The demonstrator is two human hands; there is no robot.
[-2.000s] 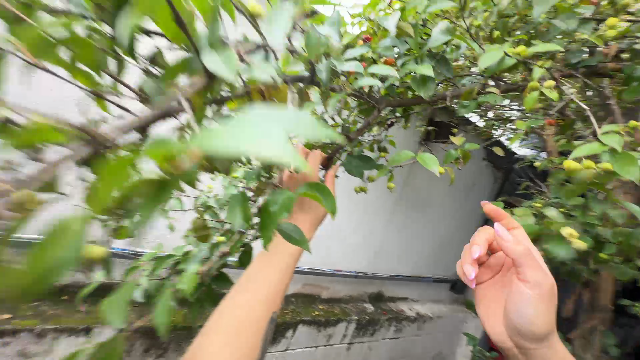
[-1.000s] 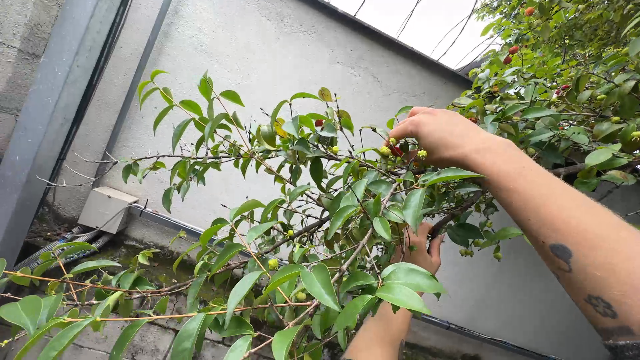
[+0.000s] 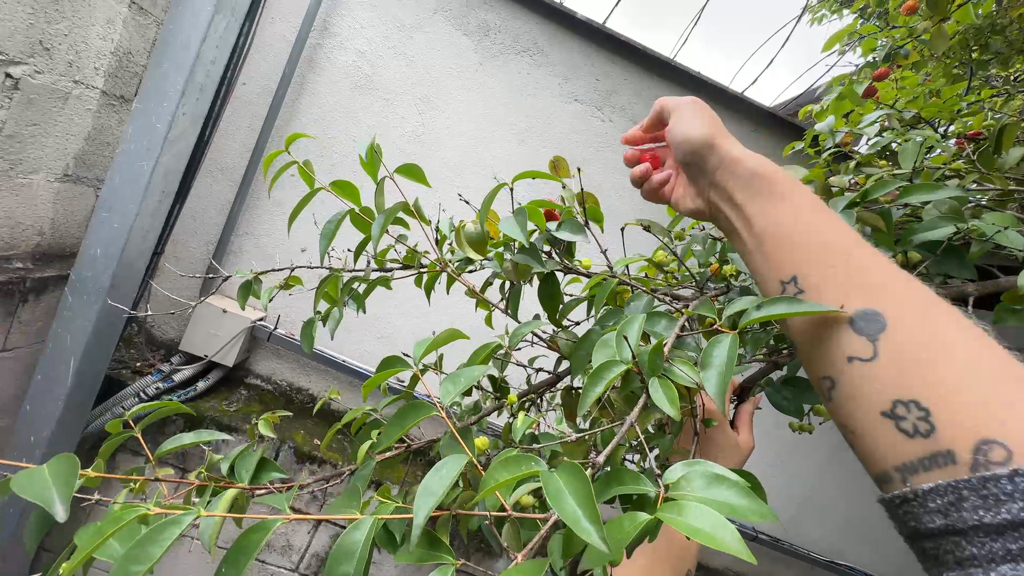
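Observation:
My right hand (image 3: 680, 160) is raised above the leafy branches, its fingers curled around a small red ribbed fruit (image 3: 651, 160). Below it, my left hand (image 3: 724, 432) grips a tree branch (image 3: 760, 378), partly hidden by leaves. Another red fruit (image 3: 551, 214) hangs among the leaves to the left of my right hand. Small green fruits (image 3: 481, 443) show on the lower twigs.
A pale plastered wall (image 3: 480, 104) stands behind the branches. At the left are a grey metal post (image 3: 120, 240), a junction box (image 3: 222, 330) and corrugated conduits (image 3: 152, 390). Denser foliage with red fruits (image 3: 881, 74) hangs at the upper right.
My right hand has moved up, away from the twigs it was touching one second ago, and a red fruit now shows in its fingers. My left hand stays low at the branch.

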